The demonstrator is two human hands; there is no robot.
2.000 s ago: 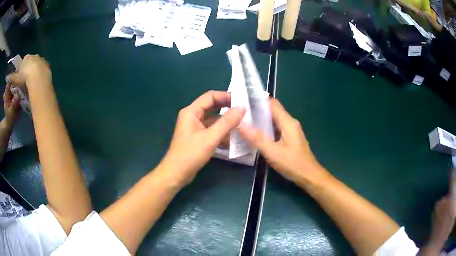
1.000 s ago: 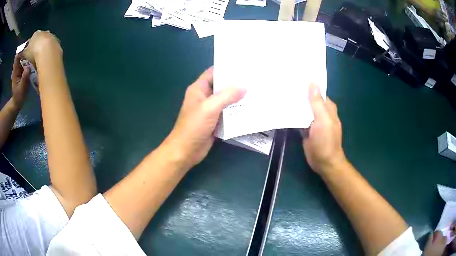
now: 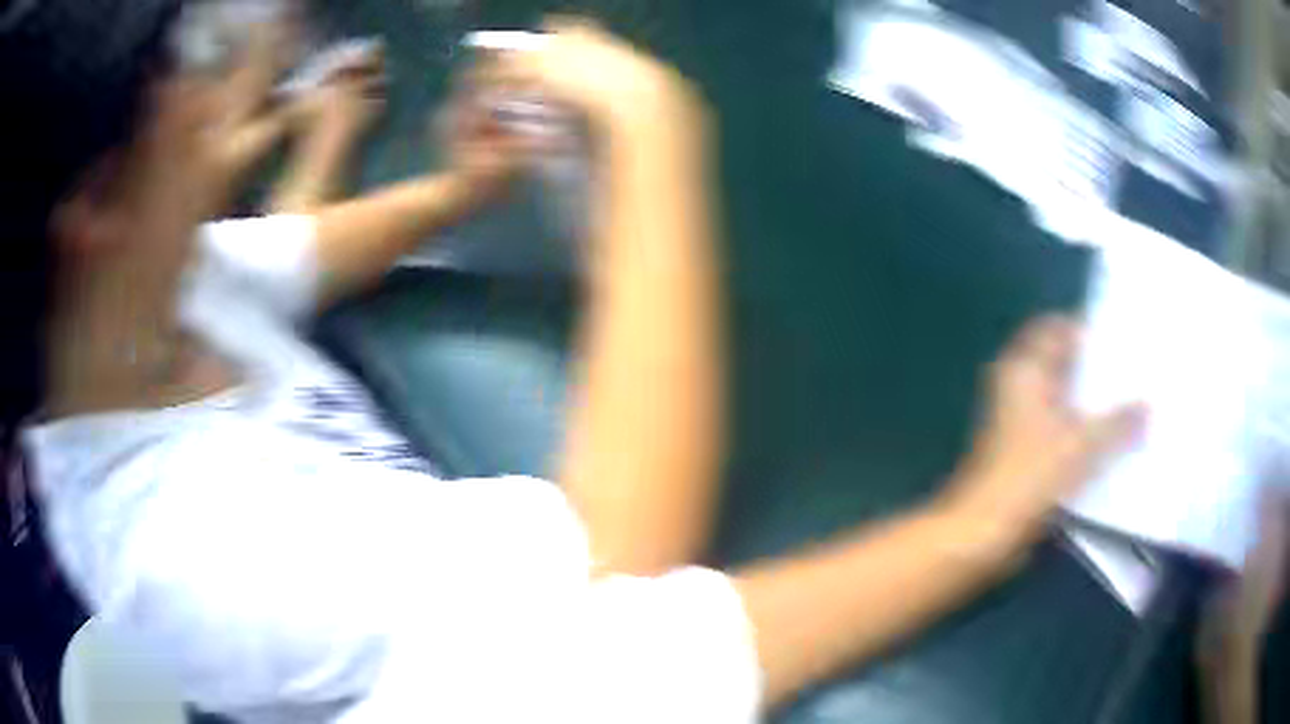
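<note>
The view is blurred. An unfolded leaflet sheet, white with no print that I can make out, is held up at the right side of the view. My left hand grips its left edge with the thumb on its face. My right hand is blurred and cut off by the right edge, at the sheet's lower right corner. Folded leaflets show partly below the sheet on the table.
A seated person in a white shirt is close on the left, with a bent arm and hands holding something white. More hands are at the upper left. A leaflet pile lies farther up the dark green table.
The view has swung left, so the sheet and my hands have shifted to the right of the picture and the neighbour fills the left. Before that, the folded leaflet was opened into the wide sheet.
</note>
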